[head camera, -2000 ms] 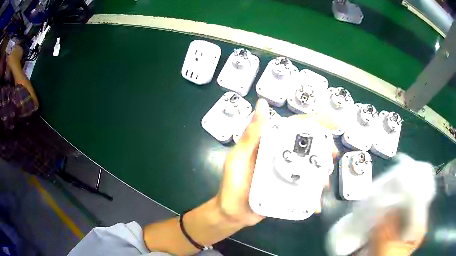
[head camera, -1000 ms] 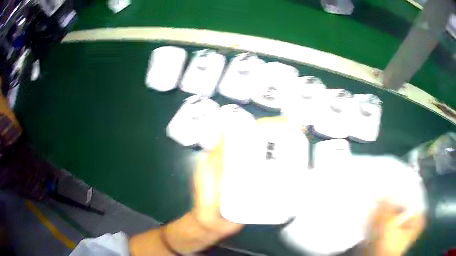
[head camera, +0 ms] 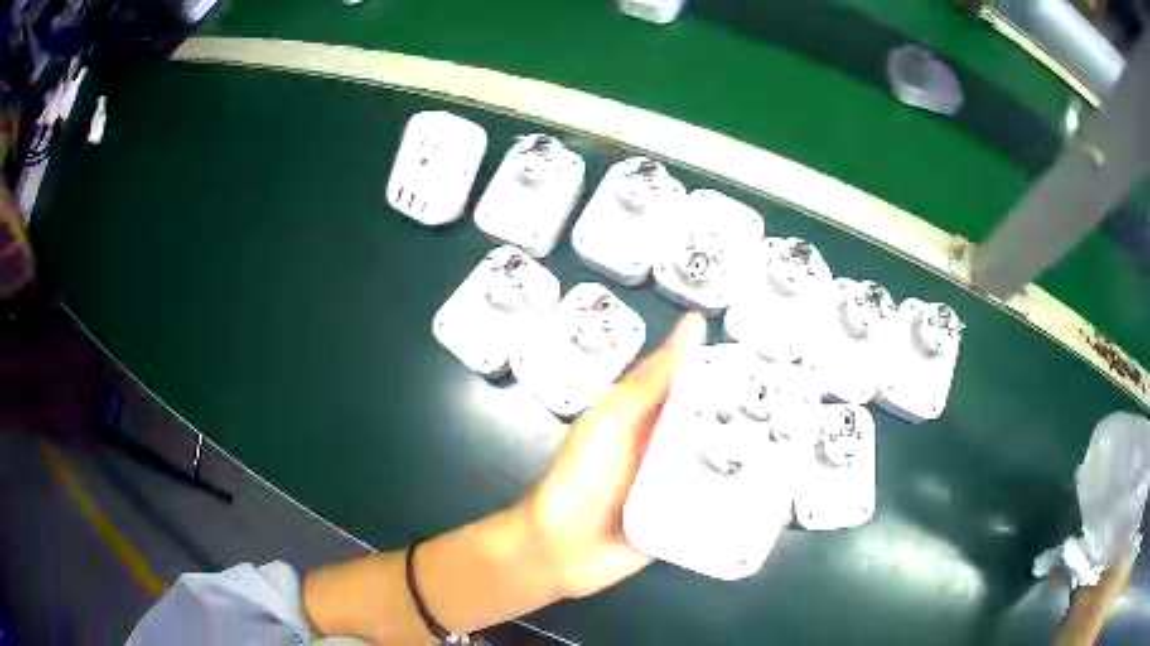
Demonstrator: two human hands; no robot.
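My left hand (head camera: 593, 486) holds a white outlet adapter (head camera: 706, 505) above the bench, its round plug side up. More white adapters lie on the green bench in a curved row, most with the plug side up. The one at the row's left end (head camera: 438, 168) lies with its socket face up. Two lie in front of the row, and another (head camera: 835, 469) lies just right of the held one. My right hand (head camera: 1095, 612) is at the lower right edge, partly cut off, with a crumpled whitish wiping cloth (head camera: 1112, 486) at its fingers.
A cream belt edge rail (head camera: 530, 95) runs behind the adapters. Beyond it the green conveyor belt (head camera: 782, 88) carries a white adapter (head camera: 653, 10) at the top edge and a clear greyish piece (head camera: 923, 78). A grey support post (head camera: 1053, 208) stands at right. Part of a person (head camera: 15, 252) shows at far left.
My right hand and the cloth have moved away from the held adapter to the far right. My left hand still holds an adapter, now tilted. The camera view has shifted.
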